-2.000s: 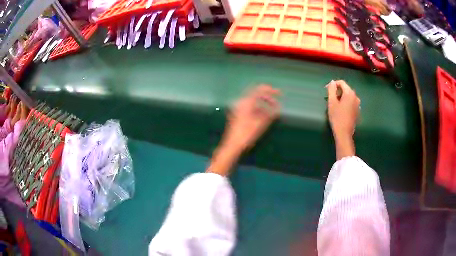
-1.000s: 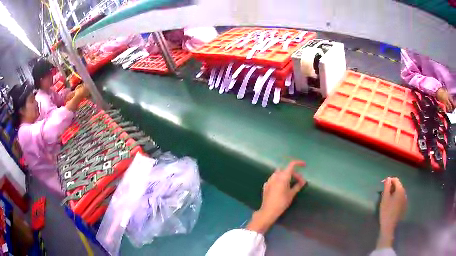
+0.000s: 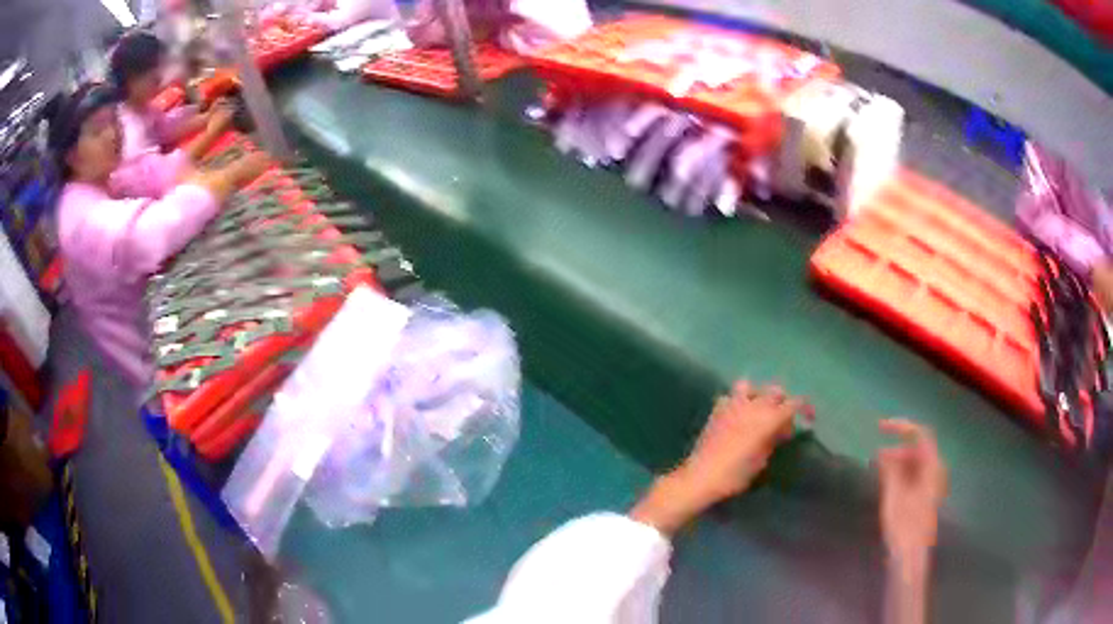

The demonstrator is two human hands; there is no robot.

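My left hand is over the near edge of the dark green conveyor belt. Its fingers are loosely bent and apart, and I see nothing in it. My right hand is to its right, blurred, with bent fingers; I cannot tell if it holds something tiny. A large clear plastic bag with pale lilac contents lies on the green bench, left of my left hand. A white strip lies at the bag's left side.
Stacked red trays with grey-green straps stand at left beside two people in pink smocks. Across the belt are red trays with lilac straps, a white device and an orange-red tray with black straps. A pink sleeve shows at far right.
The view has swung left, then shifted slightly, bringing the people at left into sight. My left hand's fingers are more curled than a second ago. Both hands stay over the belt's near side.
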